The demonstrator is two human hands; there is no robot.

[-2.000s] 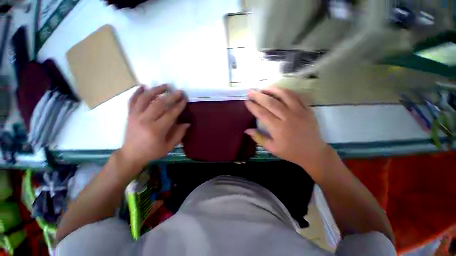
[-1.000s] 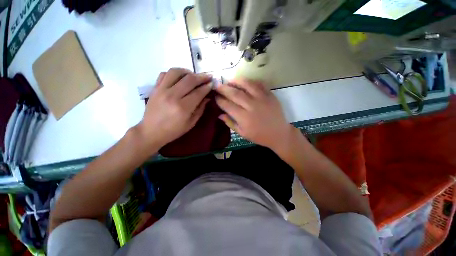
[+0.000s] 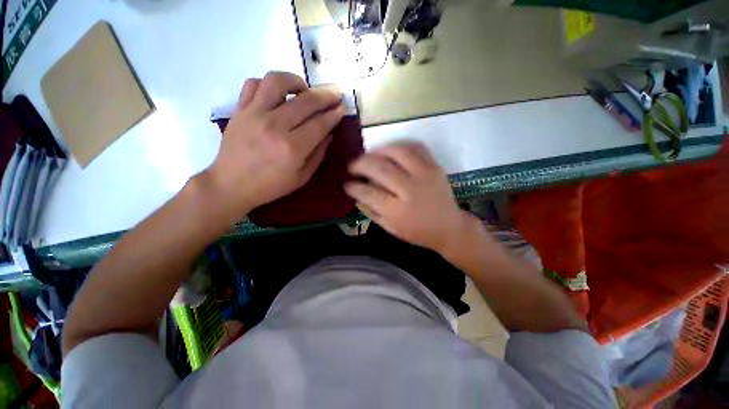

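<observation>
A maroon pocket piece lies at the table's front edge, with a pale strip along its far edge. My left hand rests on top of it, fingertips pressing near the strip's right end, and hides much of the cloth. My right hand is slightly blurred at the cloth's right edge, its fingers loosely bent; whether it touches the cloth is unclear. The needle area of the sewing machine is lit just beyond my left fingertips.
A tan card template lies at left. Stacked pieces with grey-white edges are at far left. Yellow-green-handled scissors and pens lie at right. An orange crate and red-orange cloth are below right.
My right hand has moved off the strip, down and towards me along the cloth's right edge. My left hand stays on the cloth. The whole view has shifted a little.
</observation>
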